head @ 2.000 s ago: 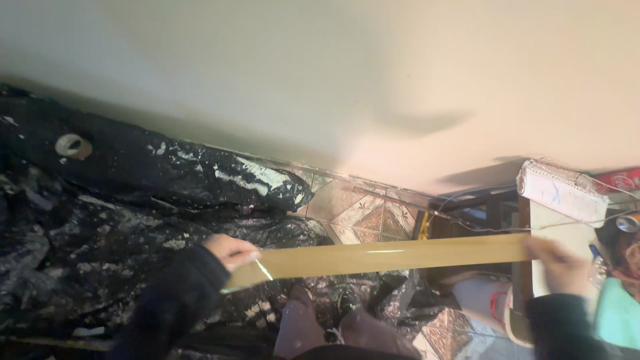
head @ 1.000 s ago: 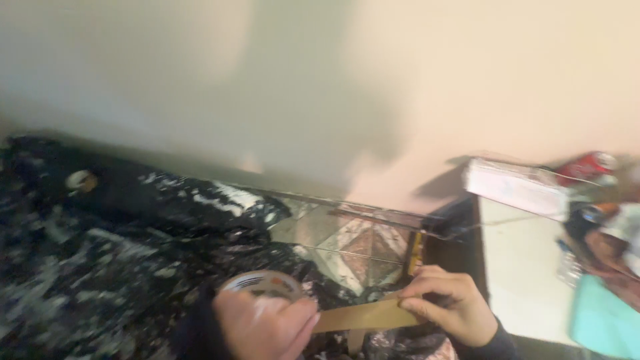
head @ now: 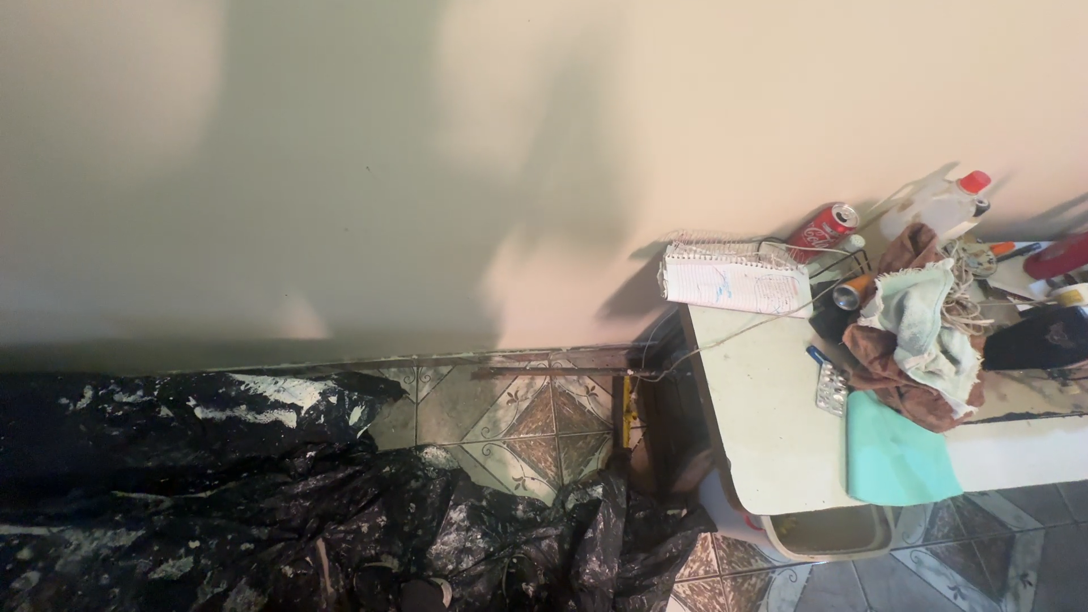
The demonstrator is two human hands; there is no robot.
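Neither of my hands shows in the head view now, and the tape is out of sight too. Black plastic sheeting (head: 323, 510), spattered with white paint, covers the floor at the lower left along the wall (head: 408, 170). On the white table (head: 756, 399) at the right lie a spiral notebook (head: 738, 282), a brown cloth (head: 875, 353) with a pale cloth (head: 922, 319), a blister pack (head: 831, 391) and a turquoise item (head: 897, 455). A red Coca-Cola can (head: 822, 232) stands behind the notebook.
A plastic bottle with a red cap (head: 931, 204) stands near the wall. A thin cord (head: 739, 333) runs across the table and over its left edge. Below the front edge is a plastic bucket (head: 833, 534). Patterned floor tiles (head: 518, 416) show beside the sheeting.
Both hands have left the view; earlier they held a strip of tape stretched between them, first long, then shorter with the roll at the left hand. The view has shifted right.
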